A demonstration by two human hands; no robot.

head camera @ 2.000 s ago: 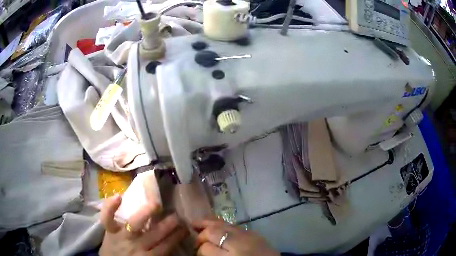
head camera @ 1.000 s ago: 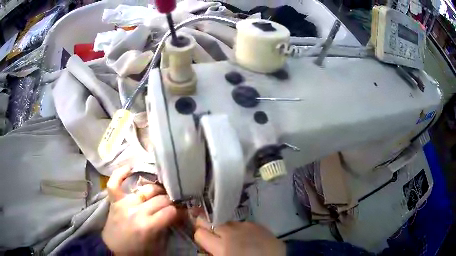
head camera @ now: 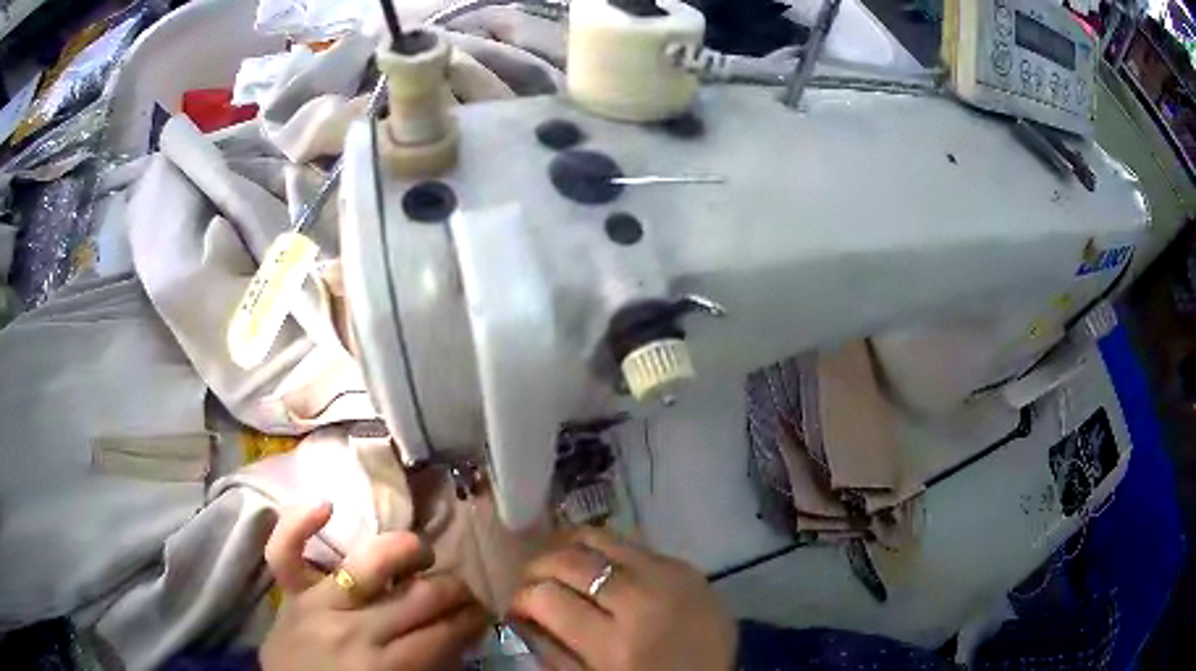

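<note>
A narrow pinkish-tan strip point(head camera: 462, 548) runs toward me from under the head of the white sewing machine point(head camera: 839, 223). A pale grey-beige garment panel point(head camera: 236, 518) lies left of the needle area. My left hand point(head camera: 374, 603), with a gold ring, holds the cloth at the strip's left side, fingers bent. My right hand point(head camera: 623, 610), with a silver ring, holds the strip's right side, close to the left hand. The presser foot and needle are mostly hidden by the machine head.
A bundle of tan strips point(head camera: 846, 452) lies under the machine arm. Stacked grey panels point(head camera: 92, 393) lie at the far left. Bunched pale cloth point(head camera: 197, 249) is behind the head. A cream tag point(head camera: 272, 302) hangs left of the head. Blue material point(head camera: 1141, 459) is at right.
The camera view has shifted, moving the machine in the picture. My hands have drawn back from close beside the needle area toward me, and more of the tan strip shows.
</note>
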